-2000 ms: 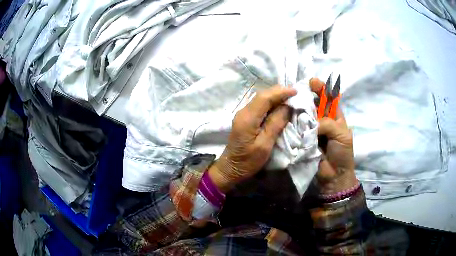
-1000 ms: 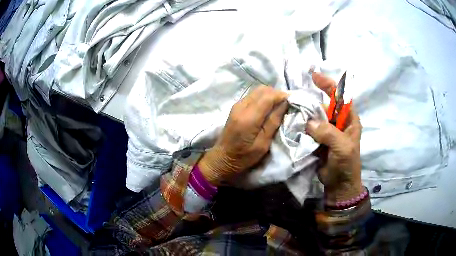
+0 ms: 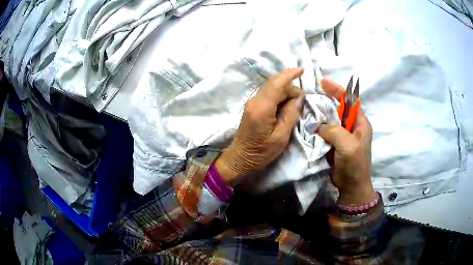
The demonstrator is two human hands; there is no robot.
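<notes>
An off-white jacket (image 3: 409, 134) lies spread and crumpled on the white table. My left hand (image 3: 267, 124) is at a bunched part of its cloth, thumb and fingertips against the left edge of the bunch, index finger stretched out above it. My right hand (image 3: 352, 150) grips the bunch with thumb and index finger. The orange-handled thread snips (image 3: 349, 111) lie in that same hand, blades pointing up and slightly apart. A corner of cloth hangs below my hands. Two metal buttons show on the band at the lower right.
A heap of similar garments (image 3: 78, 46) lies at the upper left, over the edge of the white table (image 3: 467, 207). A blue crate (image 3: 111, 171) stands below on the left with garments hanging over it. More cloth shows at the upper right corner.
My left index finger has lifted and stretched out above the bunch. My right thumb has moved onto the cloth. The snips have shifted and turned slightly in my right hand.
</notes>
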